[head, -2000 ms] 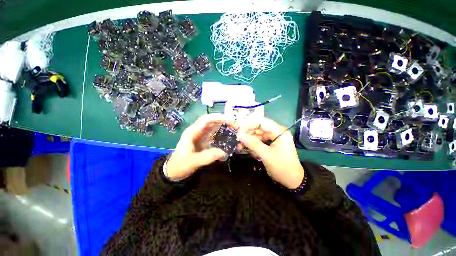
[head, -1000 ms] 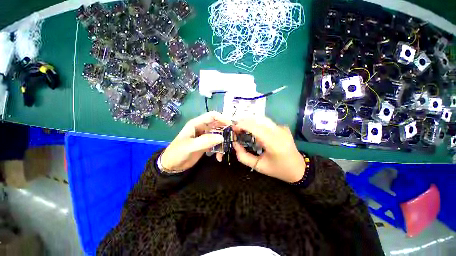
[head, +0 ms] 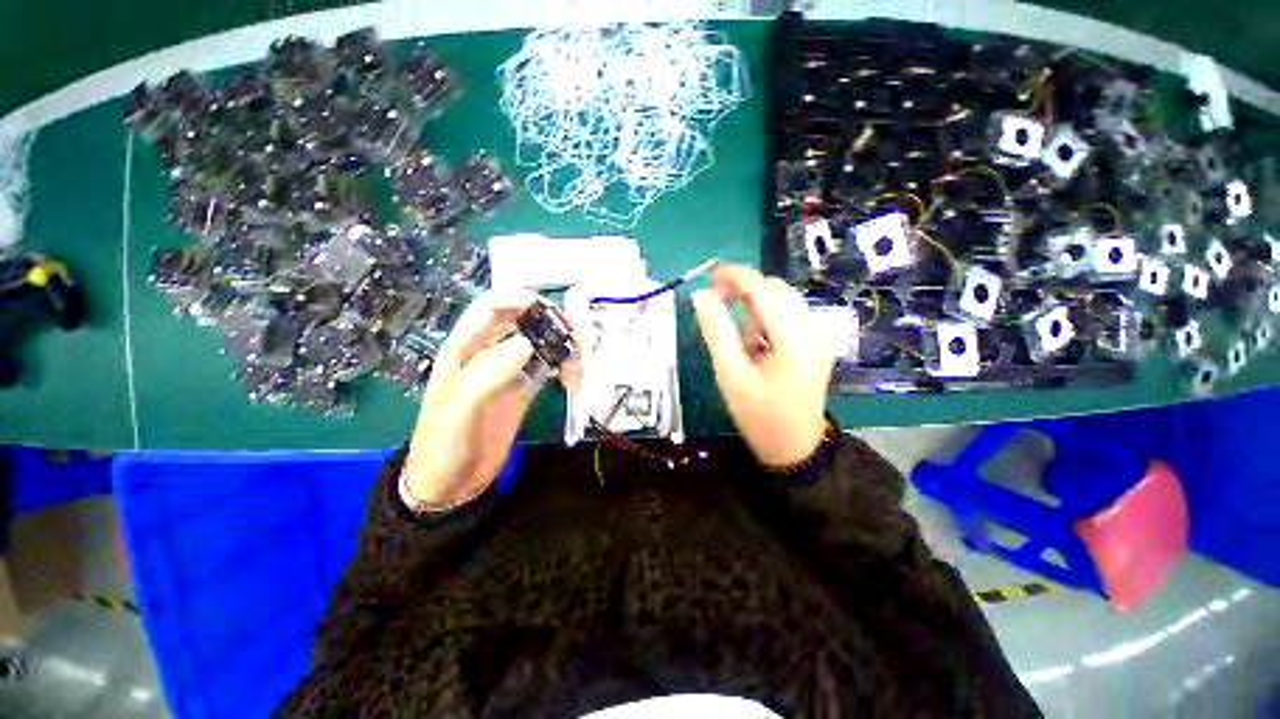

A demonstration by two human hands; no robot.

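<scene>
My left hand (head: 470, 386) pinches a dark, partly see-through bracket assembly (head: 545, 337) at the left edge of the white camera housing (head: 618, 351). The housing lies open on the bench in front of me, with a small grey square part inside. Red, dark and yellow lead wires (head: 639, 447) hang over its front edge. A black pigtail cable (head: 653, 295) with a pale end runs right from the housing. My right hand (head: 765, 365) is right of the housing, fingertips beside the cable's pale end; whether they grip it is unclear.
More bracket assemblies (head: 309, 239) are heaped at left. Tangled white loops (head: 618, 113) lie at back centre. A black blister tray (head: 898, 377) at right holds lamp boards (head: 884, 243). A black-and-yellow item (head: 42, 288) is far left. A blue bin (head: 253, 562) and stool (head: 997, 513) stand below.
My hands have moved apart: the left with the bracket assembly to the housing's left edge, the right out to the cable end. The housing's inside and lead wires now show. The view has shifted right.
</scene>
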